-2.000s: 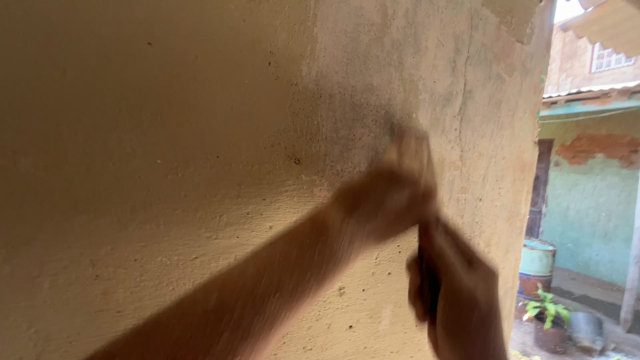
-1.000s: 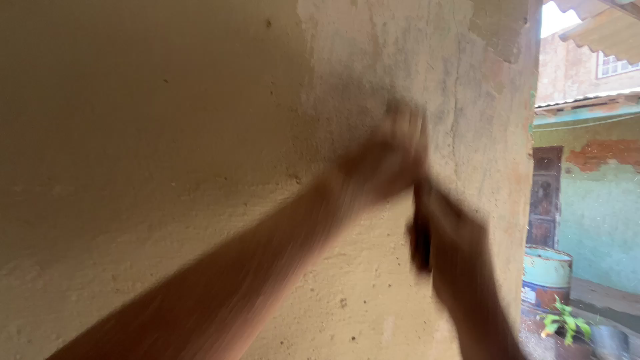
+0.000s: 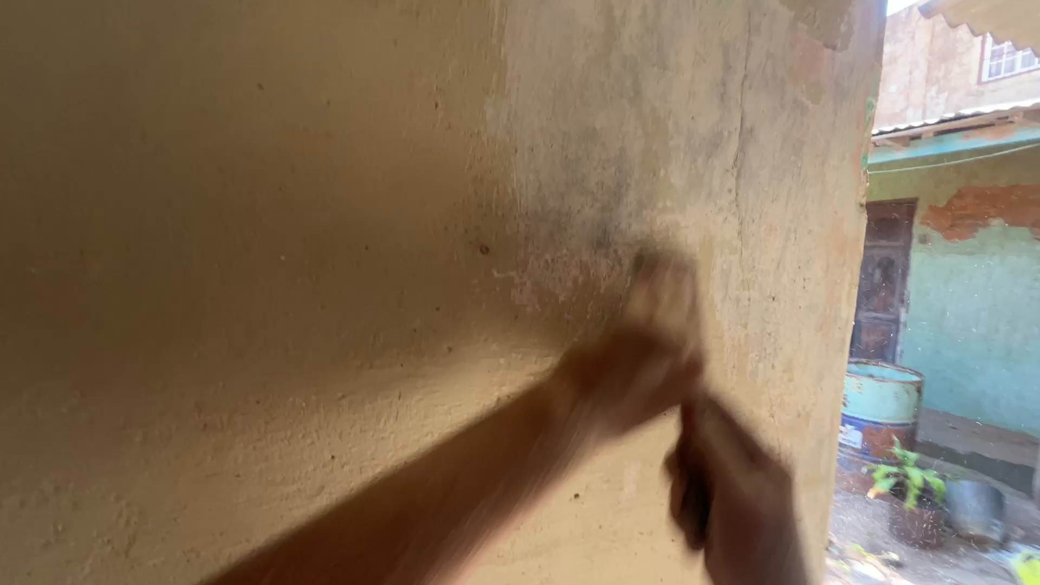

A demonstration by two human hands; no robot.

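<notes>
My left hand [image 3: 642, 366] and my right hand [image 3: 735, 479] are both closed on one hand tool [image 3: 662, 288], blurred by motion. The left hand grips it higher up, near its head; the right hand holds the dark handle below. The tool's flat, light-coloured upper part, perhaps a scraper or brush, lies at the painted plaster wall [image 3: 244, 244]; its exact kind cannot be told. Just above and left of it, the wall shows a worn grey and pinkish patch [image 3: 585, 211] where the yellow-beige paint is off.
The wall's edge [image 3: 861, 268] runs down at the right. Beyond it stand a rusty metal drum [image 3: 881, 406], a potted plant [image 3: 910, 479], a grey bucket [image 3: 975, 512], a wooden door [image 3: 881, 280] and a turquoise wall [image 3: 975, 325] with exposed red patches. Fine particles seem to hang in the air.
Both hands and the tool sit lower against the worn patch than one and two seconds ago. Both hands have kept their grip.
</notes>
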